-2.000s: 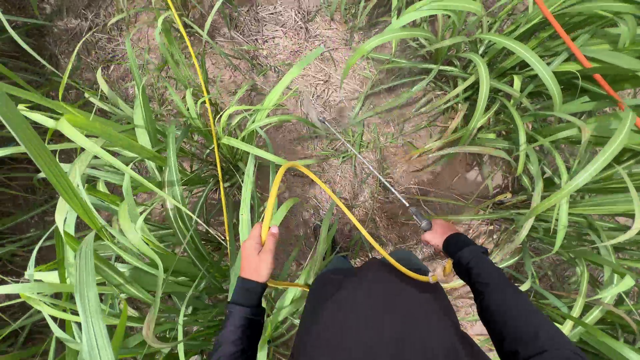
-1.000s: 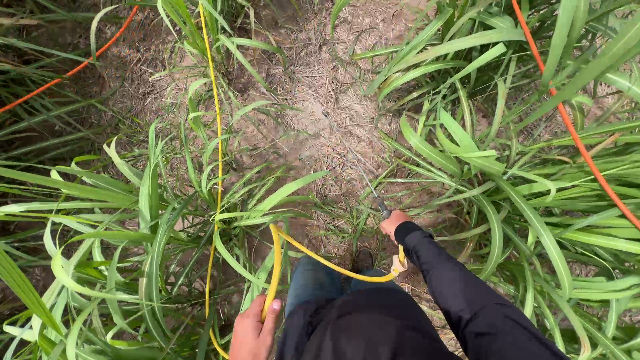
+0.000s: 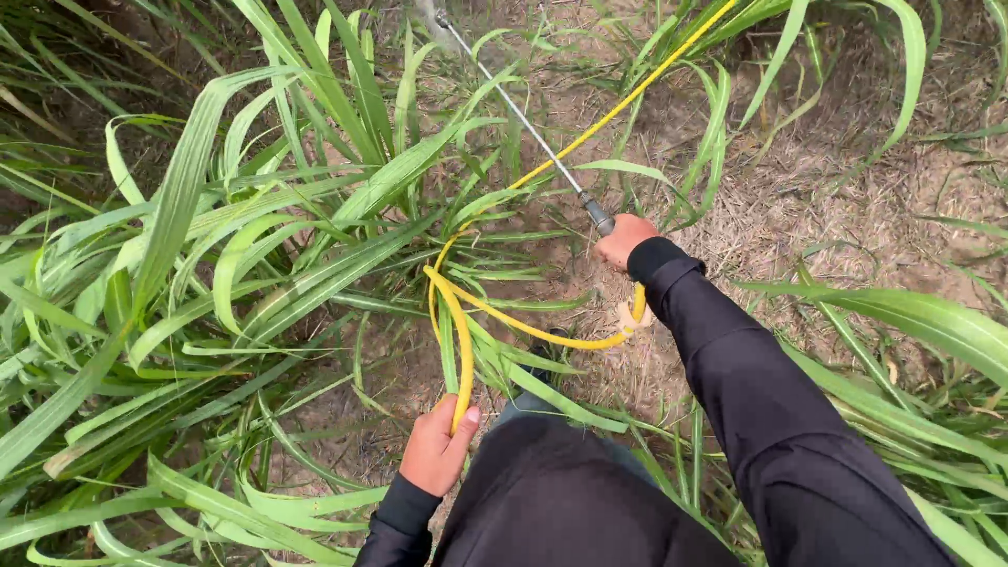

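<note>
My right hand [image 3: 626,241] is closed around the dark handle of a metal spray wand [image 3: 520,118]. The wand points up and to the left, and a faint mist shows around its nozzle [image 3: 442,17] at the top edge. A yellow hose [image 3: 543,331] curves below the right hand, with a pale wrapping [image 3: 633,316] round it near the wrist. Lower down, my left hand [image 3: 439,447] grips a thick bend of this hose. Part of the hose runs on past the grass and under the wand to the top right.
Long-leaved green grass [image 3: 205,228] fills the left side, and more blades [image 3: 913,315] reach in from the right. Bare soil with dry straw [image 3: 819,213] lies between them. The yellow hose crosses the ground near my feet, partly hidden by leaves.
The wand has swung to the left; its tip now lies over the grass clump. The view has shifted, and the orange hose seen earlier is out of frame. Both hands keep their holds.
</note>
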